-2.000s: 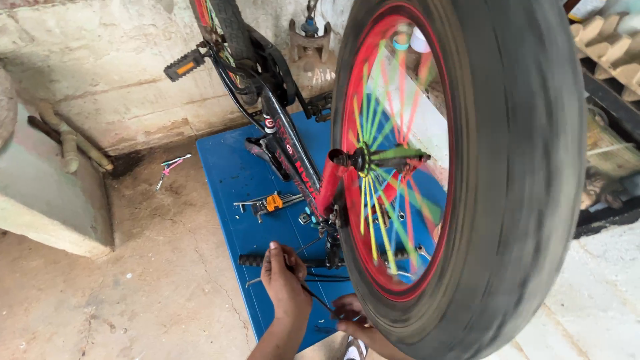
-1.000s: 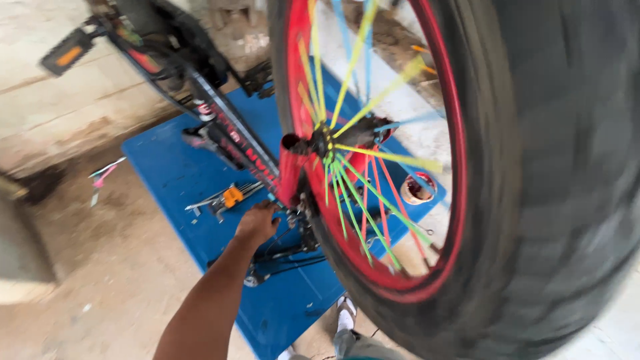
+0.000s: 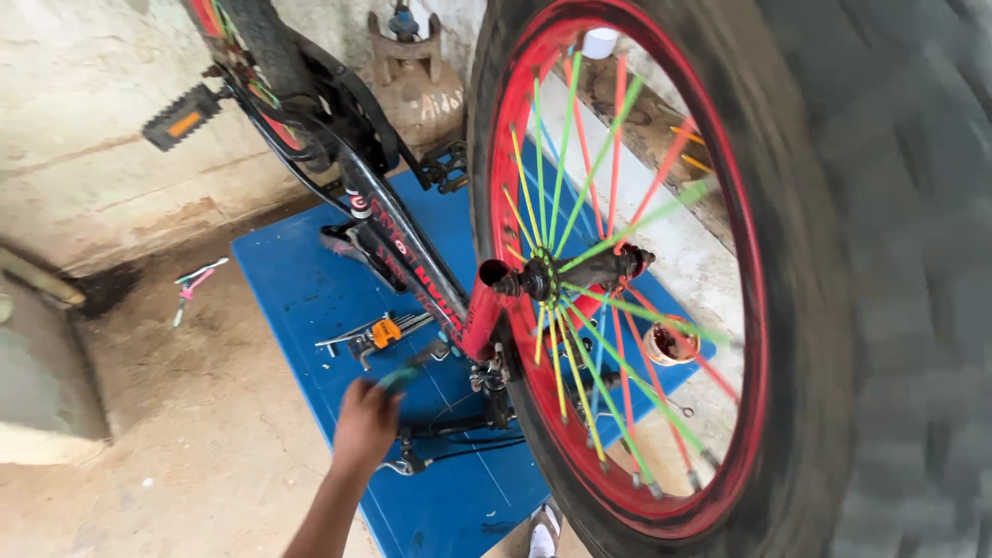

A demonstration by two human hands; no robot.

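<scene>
A teal-handled tool (image 3: 401, 377), blurred and with a greyish head, is held in my left hand (image 3: 368, 422). The hand is over the blue tabletop (image 3: 287, 271), left of the front fork and above the handlebar's brake lever (image 3: 399, 466). My right hand is out of view. The bicycle stands upside down, its black and red frame (image 3: 403, 232) slanting across the table. At the right, the front wheel's red rim (image 3: 752, 310) carries coloured spokes and a black hub (image 3: 581, 275). Just beyond my hand lies a hex key set in an orange holder (image 3: 385, 332).
A small tub with dark red contents (image 3: 671, 341) and a ring-ended wrench (image 3: 686, 411) are seen through the spokes. A pedal (image 3: 184, 116) juts out at upper left. A rusty gas cylinder (image 3: 422, 101) stands by the wall. A shoe (image 3: 545, 531) shows below.
Both hands were by the handlebar two seconds ago; the right has left the view. The left reached toward the tools near the fork, then drew back with the teal-handled tool.
</scene>
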